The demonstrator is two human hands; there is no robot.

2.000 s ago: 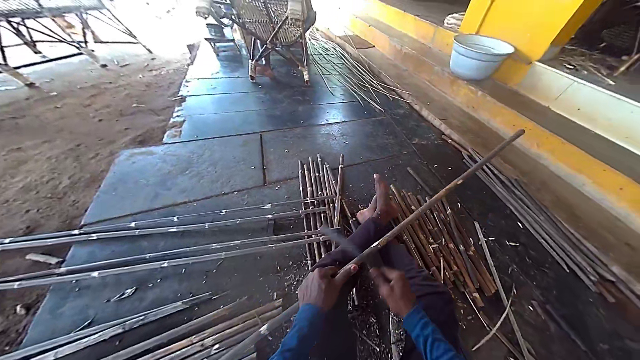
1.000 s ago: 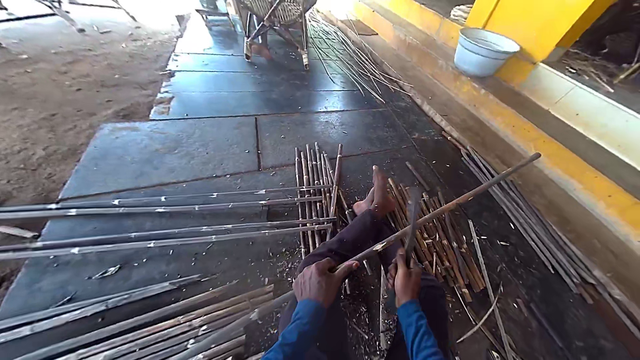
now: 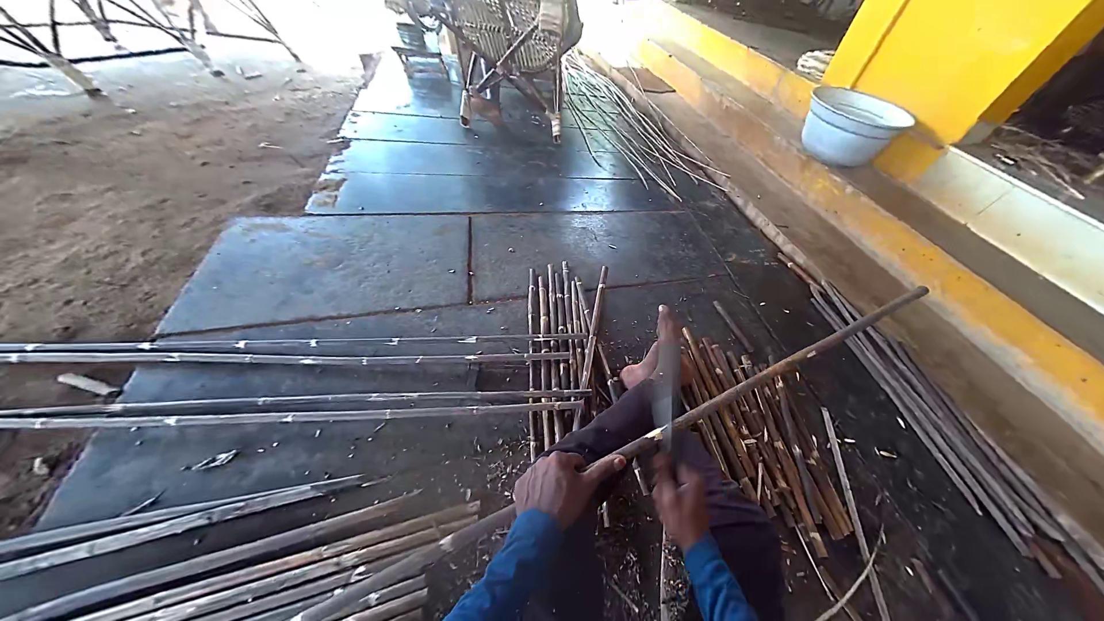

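My left hand is closed around a long cane pole, which slants from the lower left up to the right across my lap. In my right hand is the handle of a flat-bladed knife. Its blurred blade stands upright against the pole, just right of my left hand, where a pale cut mark shows. Short cut cane pieces lie in a pile to the right of my legs. Another bundle of short canes lies beyond my left hand, with long thin poles lying across it.
My bare foot rests between the piles. Thick poles lie at lower left, more long canes along the step at right. Farther off are a woven cane chair, thin cane strips and a plastic tub by a yellow pillar.
The blade in my right hand has risen and now stands upright at the pole. My left hand still holds the pole.
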